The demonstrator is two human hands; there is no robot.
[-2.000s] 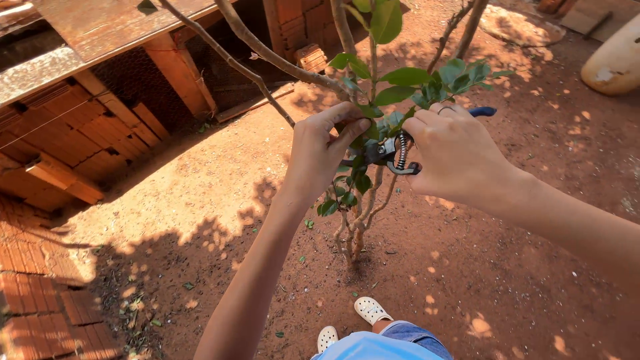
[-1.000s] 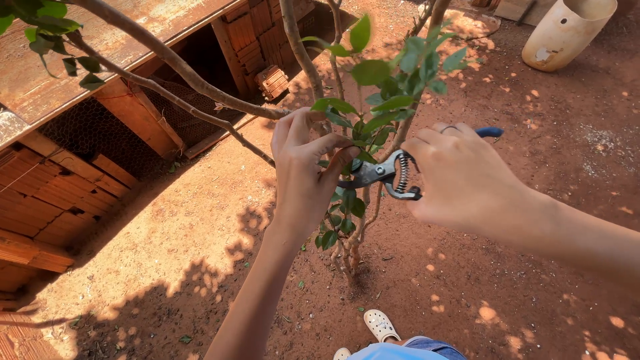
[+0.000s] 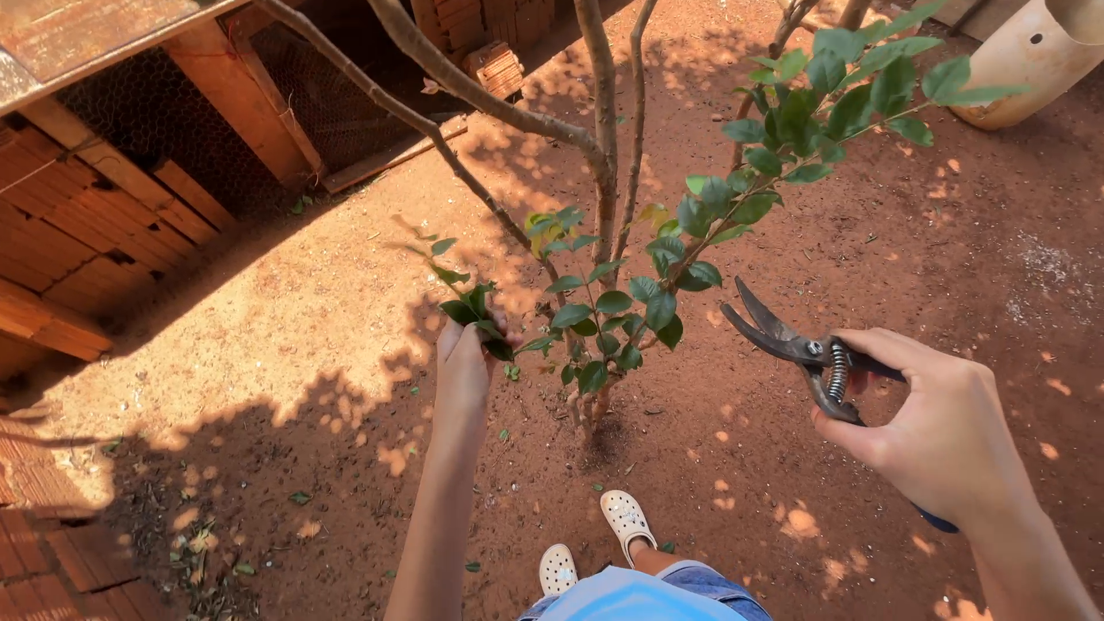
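My right hand (image 3: 923, 423) grips a pair of bypass pruning shears (image 3: 806, 349) with a coil spring; the blades are apart and point up-left, touching nothing. My left hand (image 3: 470, 349), left of the trunk, holds a leafy sprig (image 3: 466, 302) between its fingers; whether the sprig is cut off cannot be told. Between the hands stands a small tree (image 3: 605, 155) with several bare brown branches. Green leafy shoots (image 3: 660, 293) grow low around its trunk, and one long shoot (image 3: 802, 155) leans up to the right.
A wood and brick pen with wire mesh (image 3: 147, 112) stands at upper left. A pale plastic container (image 3: 1026, 65) is at upper right. Bricks (image 3: 69, 552) and leaf litter (image 3: 198, 552) lie at lower left. My feet in clogs (image 3: 625, 515) are on reddish soil near the trunk.
My hands have moved apart: the right one, with the shears, went right and down out of the foliage; the left one went down-left. The shears' blades, partly hidden before, now show fully.
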